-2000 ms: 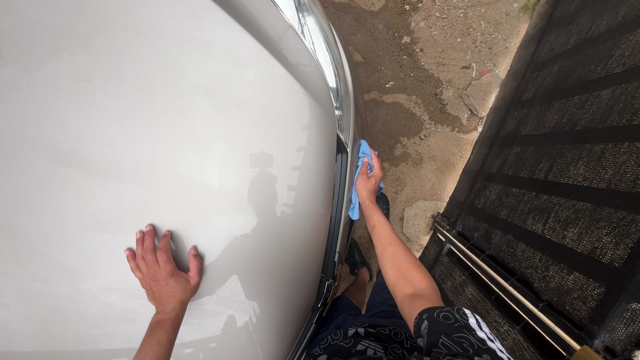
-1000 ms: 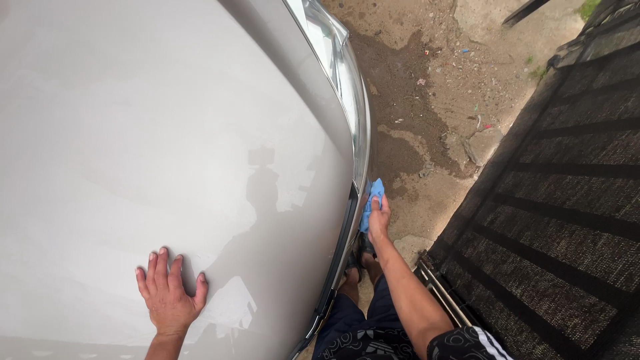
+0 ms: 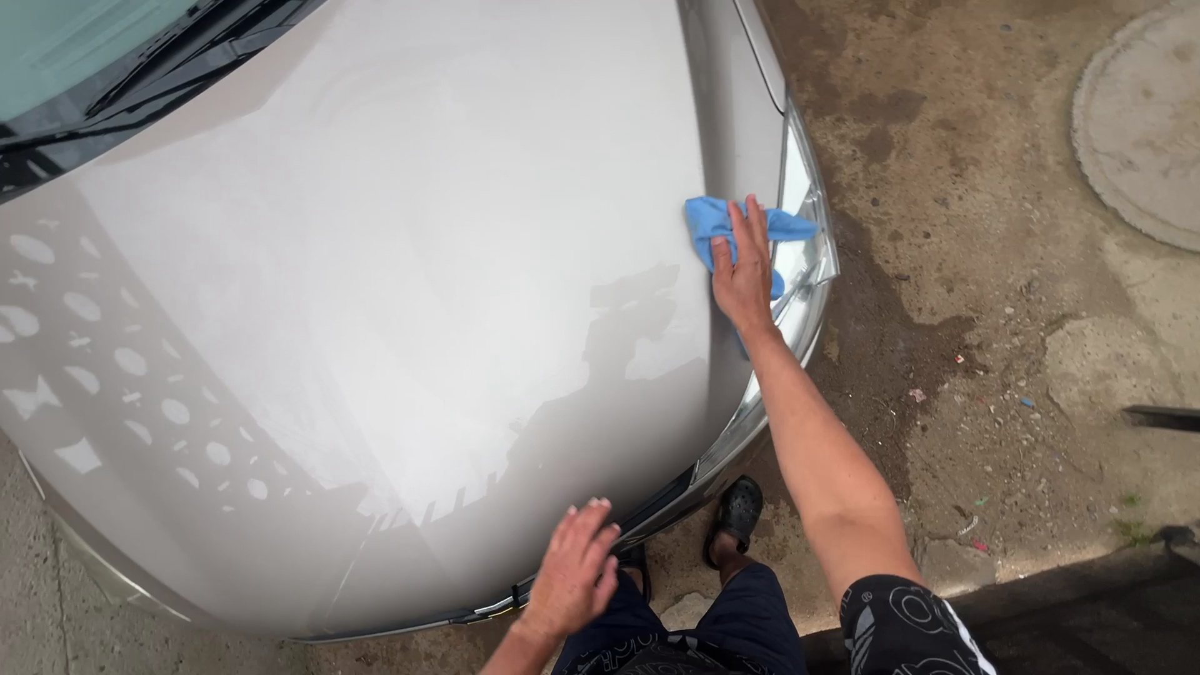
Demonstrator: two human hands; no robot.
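Observation:
My right hand [image 3: 745,272] presses a blue cloth [image 3: 710,223] against the front corner of a car, where the painted bodywork meets the clear headlight [image 3: 795,309]. The cloth is bunched under the palm and fingers, and one end lies across the lamp. Near the front edge of the silver-beige car hood [image 3: 422,234], my left hand [image 3: 575,567] holds nothing, its fingers slightly spread. Whether its fingertips touch the hood cannot be told.
A windshield wiper [image 3: 155,61] and dark cowl are at the upper left. Stained concrete ground [image 3: 937,281] with small litter runs along the right, with a round concrete cover [image 3: 1148,122]. My feet in black clogs [image 3: 739,511] stand by the bumper.
My right hand has moved with the blue cloth from beside the front edge up onto the headlight corner. My left hand has shifted from the hood's surface to its front edge. The view has swung considerably.

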